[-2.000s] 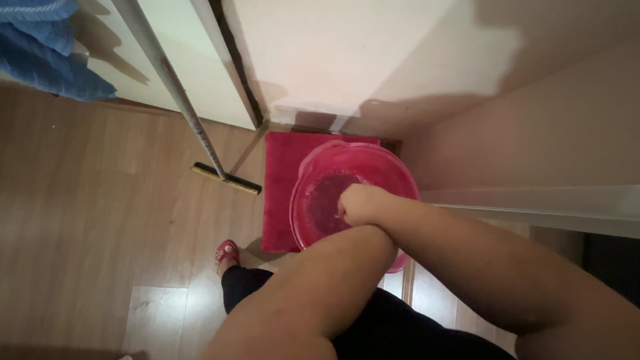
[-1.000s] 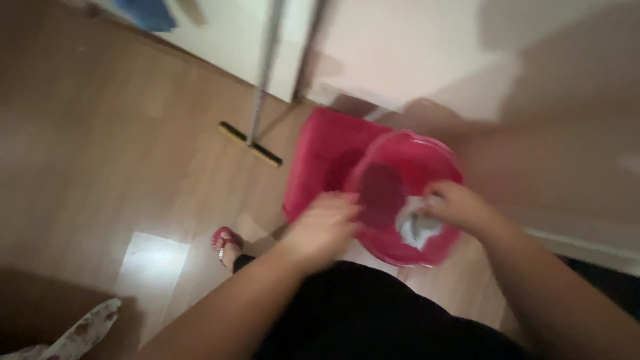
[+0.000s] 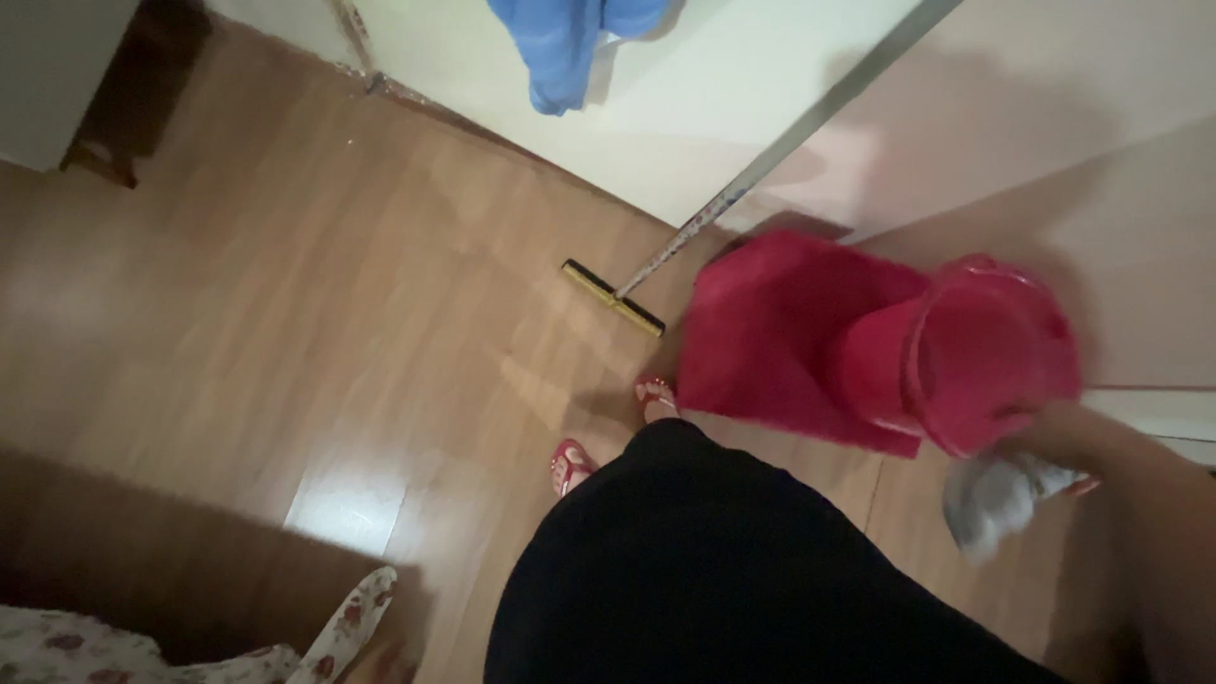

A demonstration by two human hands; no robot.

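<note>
My right hand [image 3: 1050, 439], blurred, is at the near rim of a pink plastic bucket [image 3: 988, 356]. A grey-white cloth [image 3: 997, 503] hangs from it, outside the bucket; whether the fingers also grip the rim cannot be told. The bucket is tilted, its mouth turned toward the right, over the right part of a pink-red mat [image 3: 779, 332]. I do not see my left hand. Left of the mat, a floor squeegee [image 3: 613, 297] with a yellow and black head rests on the wood-look floor, its long handle slanting up to the right.
A pale wall [image 3: 1045, 190] lies behind the bucket, with a white panel [image 3: 665, 123] and a hanging blue cloth [image 3: 570, 47] to its left. Floral fabric [image 3: 332, 627] is at the lower left. My feet in red sandals [image 3: 572, 465] stand near the mat. A furniture leg [image 3: 109, 166] is at upper left.
The cloth has come out of the bucket in my right hand and now hangs outside it. The bucket has tipped over. My left hand has left the view. The view has swung left.
</note>
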